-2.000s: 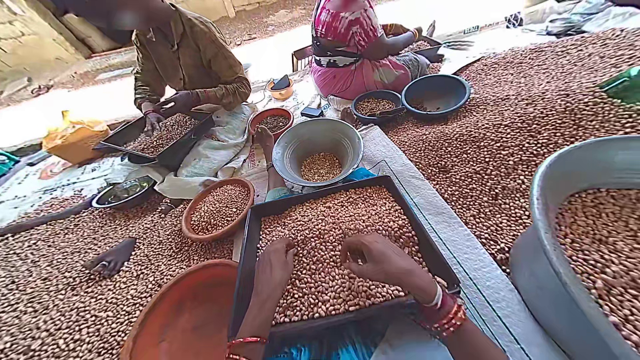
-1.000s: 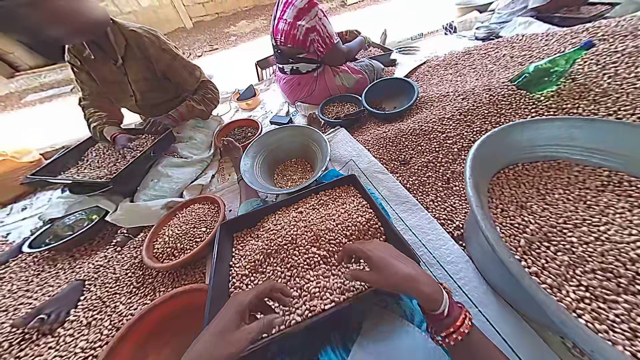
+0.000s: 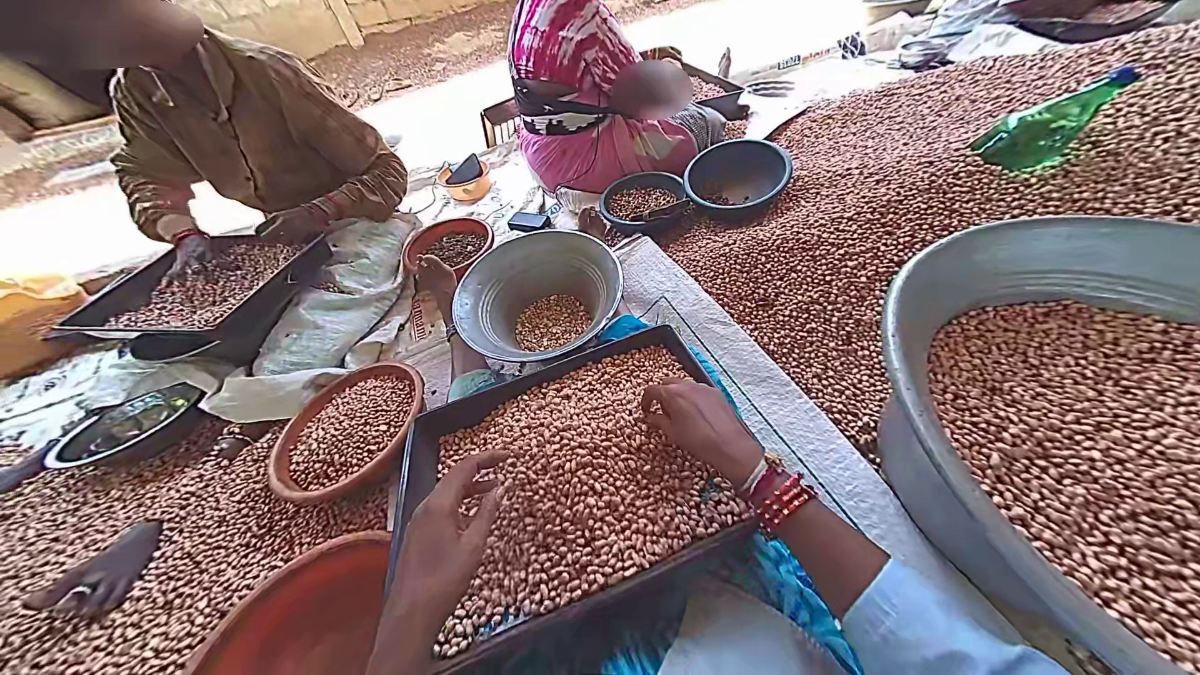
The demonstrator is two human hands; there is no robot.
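A dark rectangular tray [image 3: 420,459] full of shelled peanuts [image 3: 572,478] rests on my lap. Over its left part is my left hand [image 3: 459,525], fingers spread above the nuts; nothing is plainly held. My right hand [image 3: 698,422], with red bangles at its wrist, touches the nuts near the tray's right edge; its fingertips are curled together, and whether a nut is between them is unclear. Just beyond the tray stands a metal basin [image 3: 478,272] with some peanuts at its bottom.
Left of the tray are a clay bowl of nuts [image 3: 281,459] and an orange-red basin [image 3: 309,609]. A large metal tub [image 3: 900,375] stands right, with a green bottle [image 3: 1045,131] on the peanut heap behind. Two people sit beyond, one with hands in a tray [image 3: 314,258].
My right hand has moved up the tray, toward its far right part. My left hand's fingers have lifted and opened over the left side. The view has turned somewhat since the oldest frame.
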